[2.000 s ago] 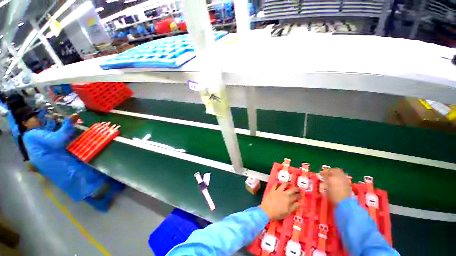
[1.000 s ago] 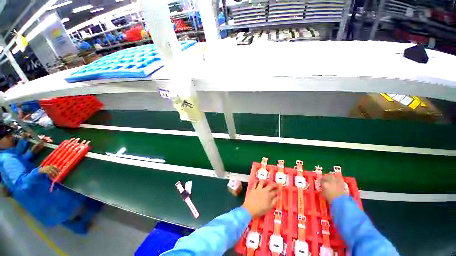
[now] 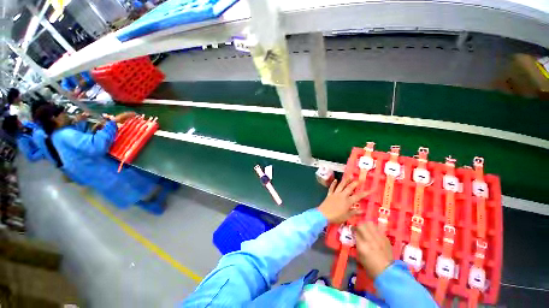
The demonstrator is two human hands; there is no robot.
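Note:
A red slotted tray lies in front of me on the right. It holds two rows of watches with whitish round-square discs up and orange-pink straps, such as this watch. My left hand lies over the tray's left edge, fingers spread, on or just above a strap. My right hand is bent beside the leftmost near-row watch; its fingertips are partly hidden, so a grip cannot be told. A single dark-faced watch with a pale pink strap and white tag lies left of the tray.
A small whitish-pink block stands by the white post. A blue stool is below the bench edge. Left are a person in a blue smock, a tilted red tray and red trays. A white shelf runs overhead.
The view has tilted down and turned left. My right hand has moved from the far row to the near row at the left. My left hand has shifted to the tray's left edge.

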